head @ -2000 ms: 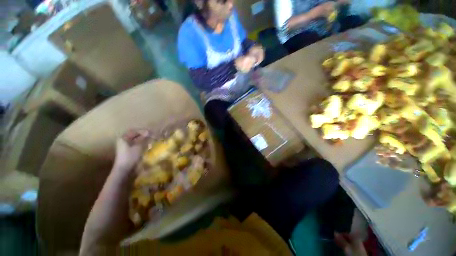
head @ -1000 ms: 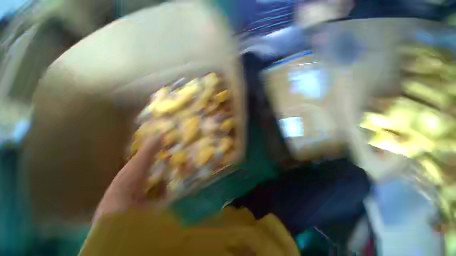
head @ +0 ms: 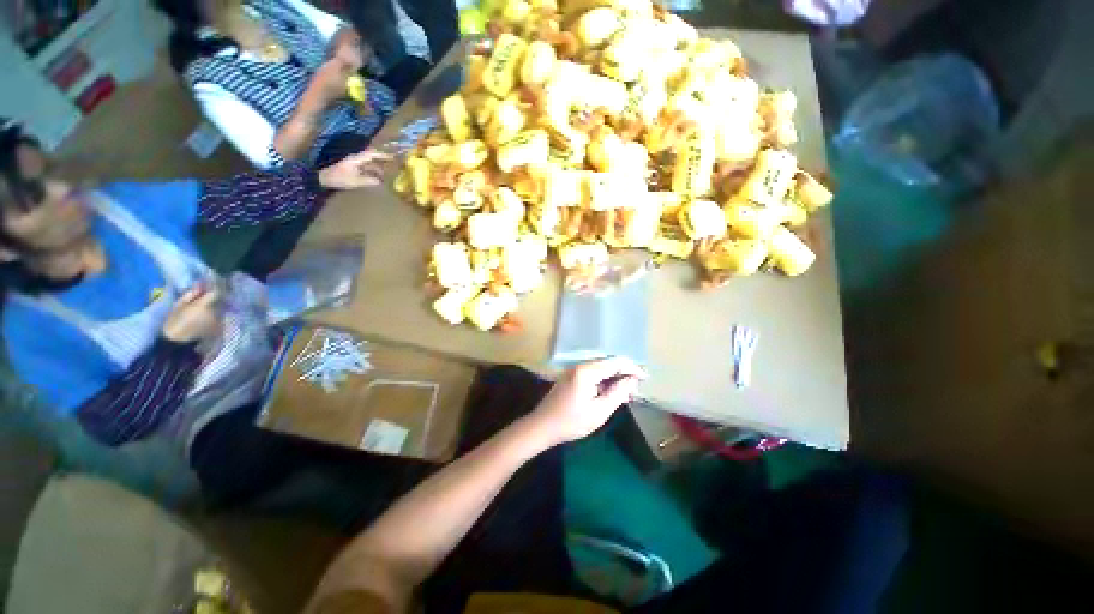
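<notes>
My left hand (head: pixel 590 398) is at the table's near edge, its fingertips over the near edge of the stack of empty poly bags (head: pixel 603 318). The fingers are curled; whether they hold a bag cannot be told. The bags lie as a flat, greyish, see-through rectangle. A large pile of yellow and orange plush keychain toys (head: pixel 600 180) lies on the far side, some touching the top of the bag stack. A small fan of white twist ties (head: pixel 744 355) lies right of the bags. My right hand is not in view.
A shallow cardboard tray (head: pixel 408 414) with white ties and a pale label is left of my arm. Two seated workers are at the left. An open carton (head: pixel 96 546) with yellow toys is bottom left. A green stool (head: pixel 630 498) is below my hand. A clear bag (head: pixel 924 120) is at upper right.
The view has swung from the carton to the table. My left hand has left the carton of bagged toys and is now at the bag stack. The carton is now mostly out of frame.
</notes>
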